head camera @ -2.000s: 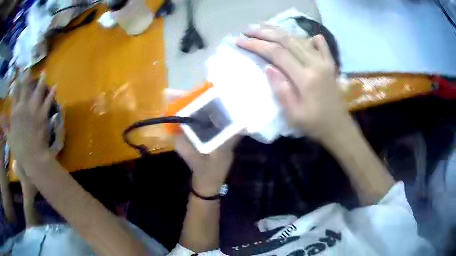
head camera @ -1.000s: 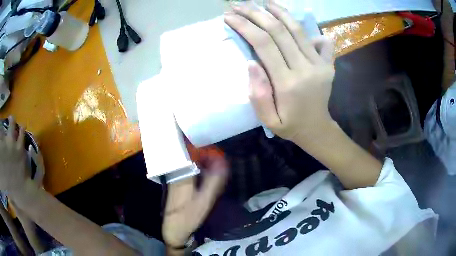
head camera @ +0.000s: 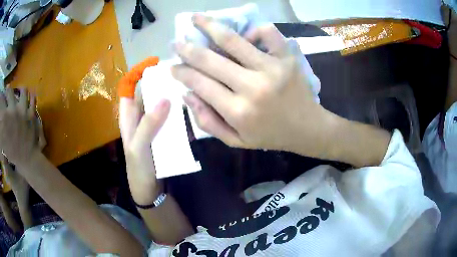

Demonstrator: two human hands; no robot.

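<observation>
A white security camera [head camera: 170, 145] is held over my lap at the bench edge, its body overexposed. My left hand [head camera: 143, 125] grips its narrower white mounting arm from the left, thumb on the near face, with an orange finger cot [head camera: 139, 75] on one finger. My right hand [head camera: 250, 90] lies spread over the upper part of the housing and presses a grey-white cleaning cloth [head camera: 245, 15] on it. The hand and cloth hide much of the housing; the lens side cannot be made out.
Black cable connectors [head camera: 142, 17] lie on the pale grey mat [head camera: 160, 37] beyond the camera. The orange bench [head camera: 75, 110] has cables and white parts at its far left. Another person's hand [head camera: 20, 125] is at the left. A red object [head camera: 426, 36] is at the right bench edge.
The camera has turned and shifted. My left hand has moved up its arm from below, with the finger cot now over the top. My right hand has slid left across the housing with the cloth.
</observation>
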